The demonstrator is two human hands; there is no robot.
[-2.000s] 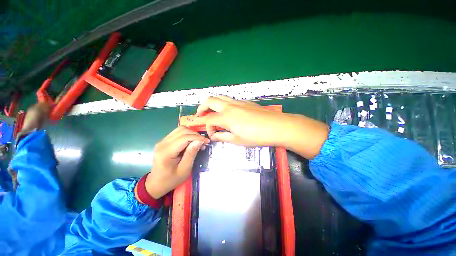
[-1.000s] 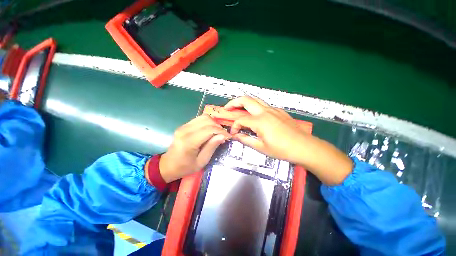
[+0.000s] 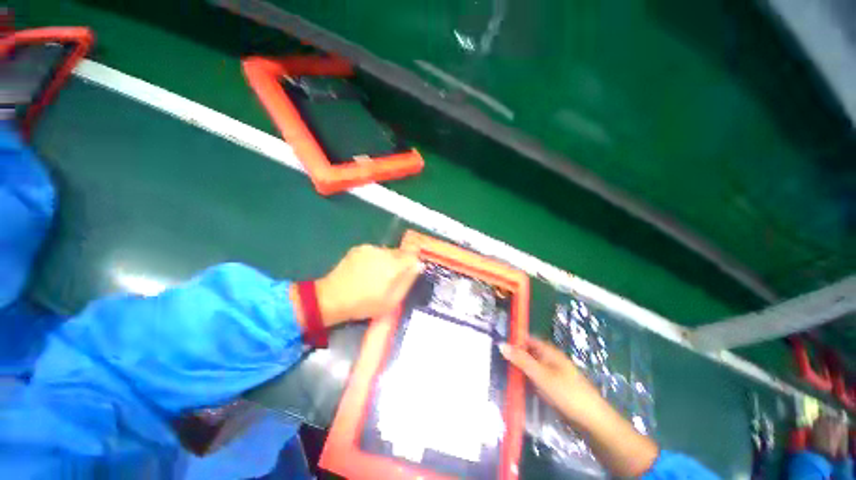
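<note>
An open tablet unit [image 3: 441, 375] lies in a red-orange frame [image 3: 354, 412] on the dark green mat. Its large silver area reflects bright light, and circuitry [image 3: 462, 298] shows at its top end. My left hand [image 3: 368, 281], with a dark red wrist band, rests at the frame's top left corner. Its fingertips are blurred, and whether they hold anything cannot be told. My right hand [image 3: 554, 375] is at the frame's right side, thumb and finger close together over the tablet's right edge. A small pale spot shows at its fingertips; I cannot tell what it is.
Clear plastic with small pale bits [image 3: 601, 356] lies right of the frame. Beyond the white strip [image 3: 225, 124], another framed tablet [image 3: 347, 127] lies on the green belt. One more framed tablet [image 3: 33, 70] is far left. Another person's hand [image 3: 828, 436] shows far right.
My right hand has left the top end and moved down to the frame's right side. My left hand stays near the top left corner. The view has shifted and shows more on the right.
</note>
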